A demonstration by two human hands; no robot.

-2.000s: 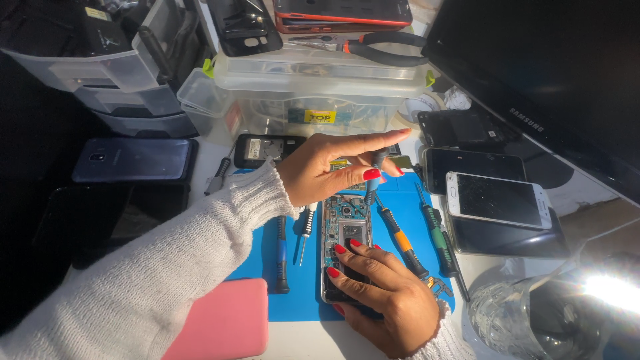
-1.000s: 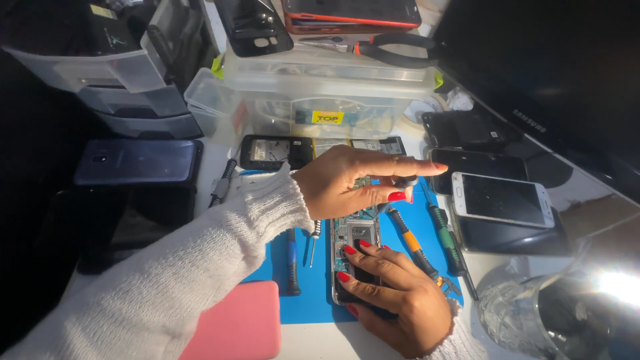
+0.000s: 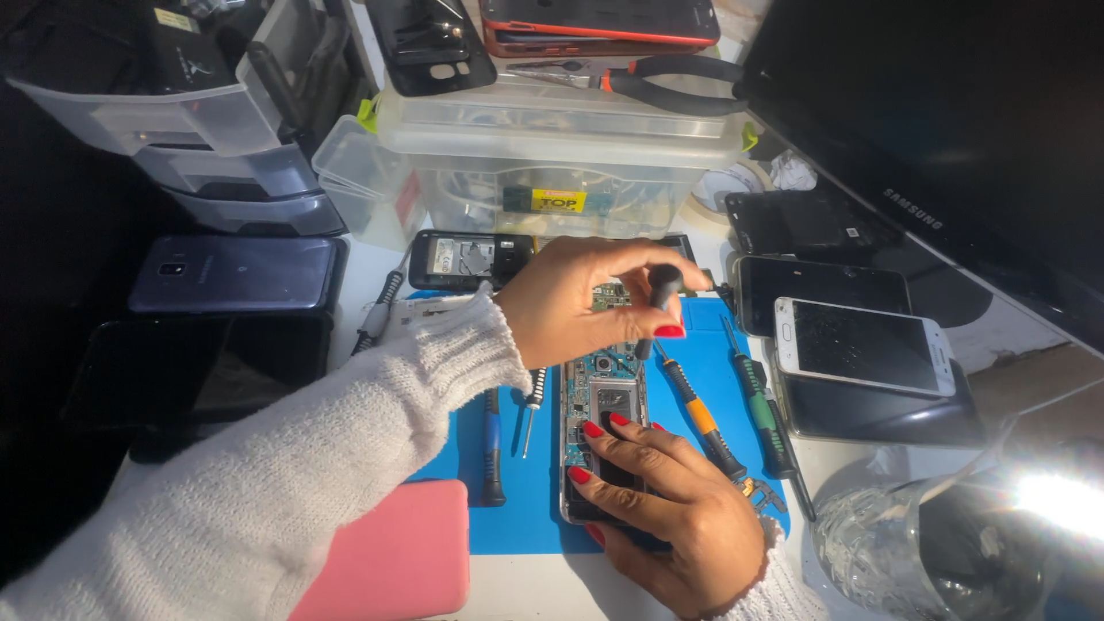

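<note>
My left hand point(image 3: 599, 297) holds a small precision screwdriver with a dark round cap point(image 3: 664, 280) between thumb and fingers, above the upper part of an opened smartphone point(image 3: 595, 397). The fingers hide part of the screwdriver, and its tip cannot be made out. My right hand point(image 3: 681, 509) lies on the phone's lower half, holding it against a blue work mat point(image 3: 535, 535). Circuit boards and a camera part show inside the phone. Screwdrivers with blue point(image 3: 492, 440), orange point(image 3: 700, 416) and green point(image 3: 761, 410) handle bands lie beside it on the mat.
A pink phone case point(image 3: 401, 552) is at the near left. Several phones flank the mat, including a cracked white one point(image 3: 862, 345). Behind stand a clear plastic box point(image 3: 561, 142) with pliers point(image 3: 673, 82) on top and a monitor point(image 3: 949, 112). A glass vessel point(image 3: 871, 535) stands near right.
My left hand stays above the phone with the screwdriver; its fingers have shifted around the cap. My right hand remains on the phone's lower half.
</note>
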